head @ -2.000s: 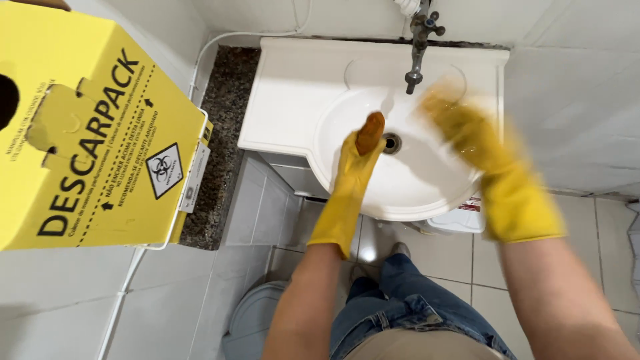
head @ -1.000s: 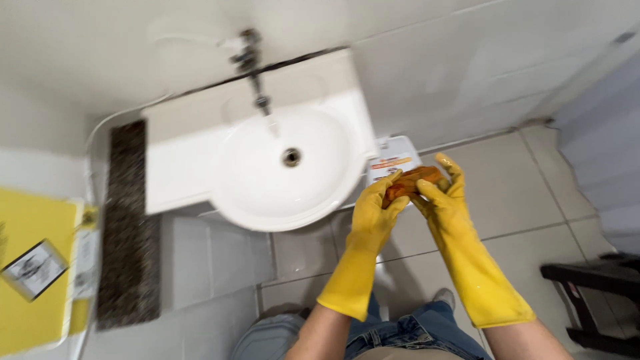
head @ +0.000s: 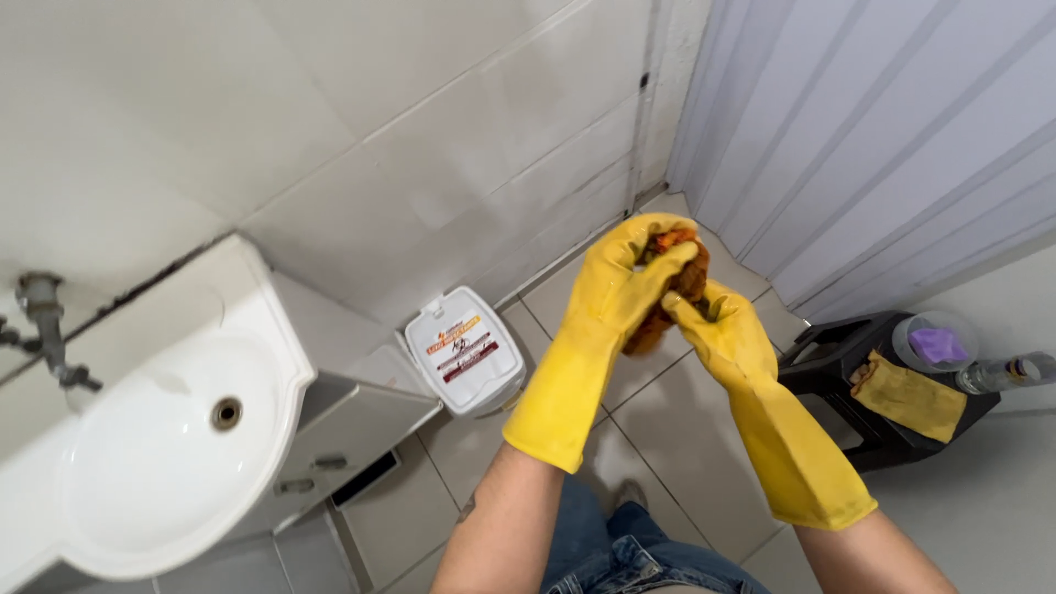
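Both of my hands wear long yellow rubber gloves and are up in front of me over the tiled floor. A crumpled orange-brown cloth (head: 689,272), dark in places and wet-looking, is gripped between them. My left hand (head: 623,280) closes its fingers and thumb on the cloth's upper part. My right hand (head: 726,334), just below and to the right, pinches its lower part. The gloved fingers hide some of the cloth. To the left stands the white washbasin (head: 157,478) with its drain and a metal tap (head: 54,330).
A white lidded bin (head: 466,351) with a biohazard label stands beside the basin cabinet (head: 330,445). At the right, a black plastic stool (head: 887,330) bears a yellow cloth (head: 907,396), a clear tub (head: 936,338) with something purple, and a clear bottle (head: 1002,375). A pale folding door (head: 866,124) is behind.
Two seconds ago both hands were over the basin; they have moved right, away from it, with the cloth now between them. The view has swung right, bringing in the stool and its things.
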